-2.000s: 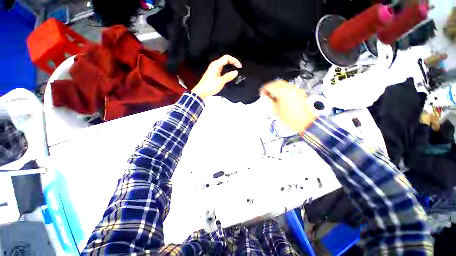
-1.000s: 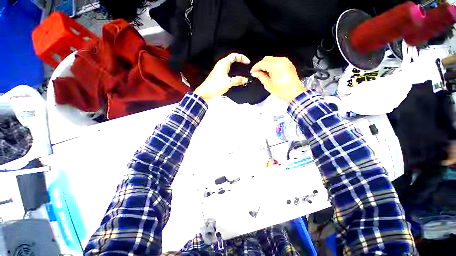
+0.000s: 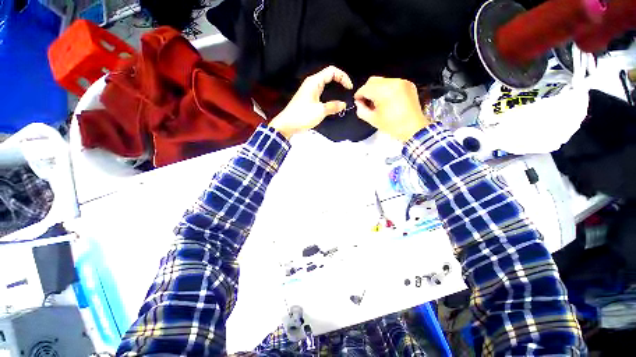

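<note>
My left hand (image 3: pixel 307 106) is above the table's far edge, its fingers curved and its thumb stretched toward my right hand. My right hand (image 3: pixel 394 106) faces it, with thumb and forefinger pinched together. A small, thin, pale-and-dark thing (image 3: pixel 349 109) shows between the fingertips, with its right end at the right-hand pinch. Whether the left fingers grip it is unclear. Black garments (image 3: pixel 307 42) lie behind and below the hands, with one dark edge (image 3: pixel 343 130) on the white table (image 3: pixel 335 181).
Red garment pieces (image 3: pixel 178 104) and a red plastic basket (image 3: pixel 82 56) are at upper left. Scissors (image 3: pixel 381 222) and a clear bottle (image 3: pixel 406 179) lie near my right forearm. Red thread cones (image 3: pixel 551 31) and a printed white bag (image 3: pixel 537 115) are at upper right.
My right hand has moved left and in to meet my left hand, and then stays there. My left hand has barely moved. The view has shifted slightly.
</note>
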